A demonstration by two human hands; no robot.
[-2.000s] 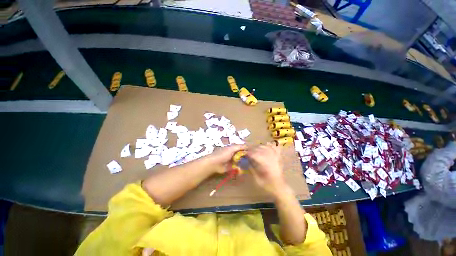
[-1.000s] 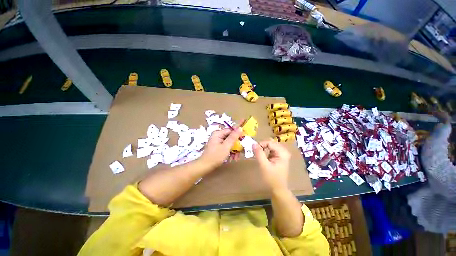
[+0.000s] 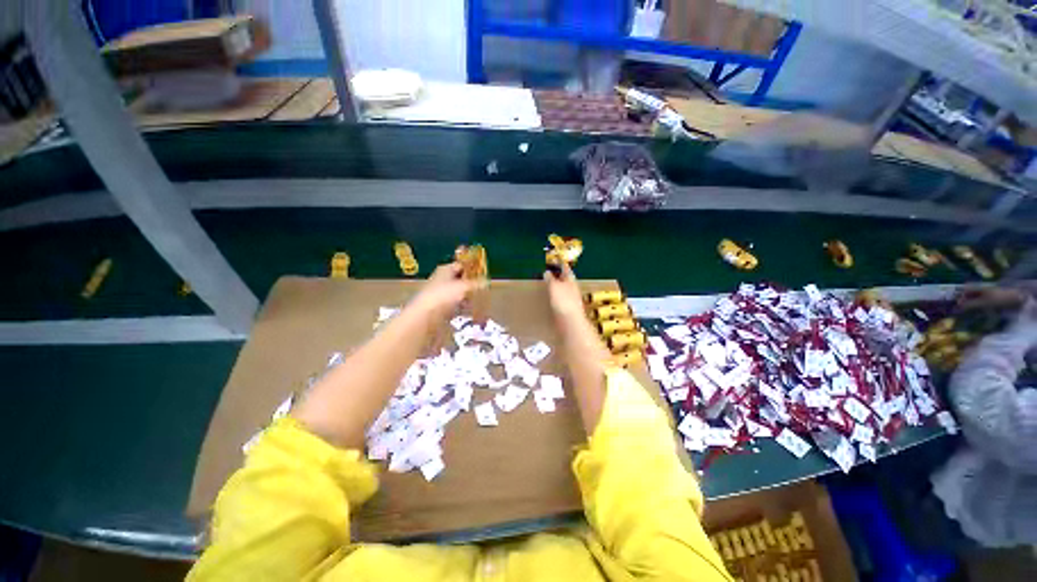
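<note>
My left hand (image 3: 450, 287) is stretched forward at the far edge of the cardboard sheet (image 3: 500, 500), with a yellow shell (image 3: 474, 263) at its fingertips; the shell is slightly blurred. My right hand (image 3: 560, 282) reaches to the far edge, its fingers at another yellow shell (image 3: 564, 248) that shows white on top, at the belt. Whether the fingers grip that shell is too small to tell. White paper scraps (image 3: 455, 375) lie spread on the cardboard, partly hidden by my left forearm.
Several yellow shells (image 3: 615, 325) stand in a column at the cardboard's right edge. A red-white heap (image 3: 796, 370) lies to the right. More shells (image 3: 737, 254) lie along the green belt. A carton of shells (image 3: 773, 546) is below. A person's pale sleeve (image 3: 989, 387) is at far right.
Both hands have moved forward from the middle of the cardboard to its far edge and apart. The white square is no longer seen between them. The view has tilted up.
</note>
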